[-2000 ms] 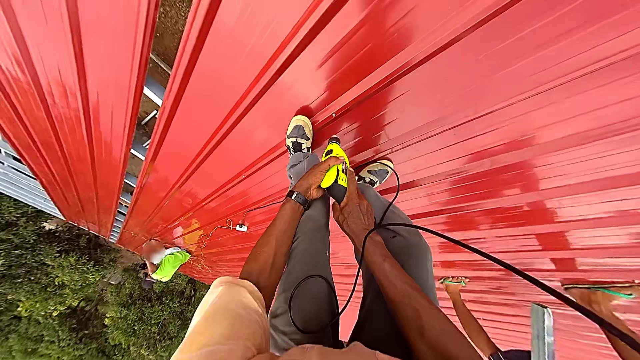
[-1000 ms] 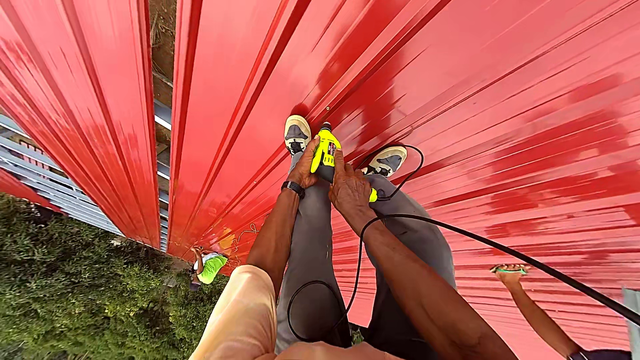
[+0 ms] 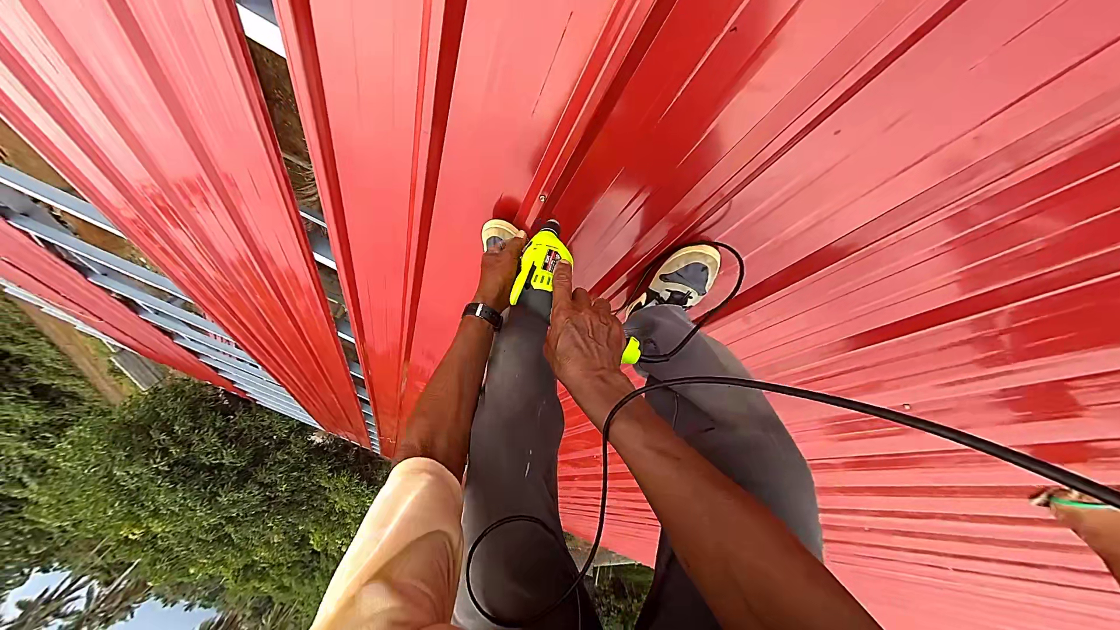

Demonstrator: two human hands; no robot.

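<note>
A bright yellow-green corded power drill or screwdriver (image 3: 542,262) is held over the red ribbed metal roofing sheet (image 3: 787,201), its dark nose pointing toward a small screw (image 3: 542,199) on a rib. My left hand (image 3: 500,276) grips the tool's left side, close to the nose. My right hand (image 3: 584,337) is wrapped around its body and handle, index finger laid along the housing. A yellow-green end of the tool (image 3: 631,351) shows beyond my right hand. From there the black cable (image 3: 742,271) loops past my right shoe (image 3: 687,276). Whether the nose touches the screw is unclear.
Black cable (image 3: 875,409) crosses my right forearm and runs off to the right. On the left, a gap between sheets exposes grey metal purlins (image 3: 131,280). Trees (image 3: 219,490) stand below the roof edge. Another person's foot in a sandal (image 3: 1072,500) is at the right edge.
The view has shifted, with more exposed purlins at left. The person in the bright green top, seen lower left before, is out of view. Both my hands remain on the tool.
</note>
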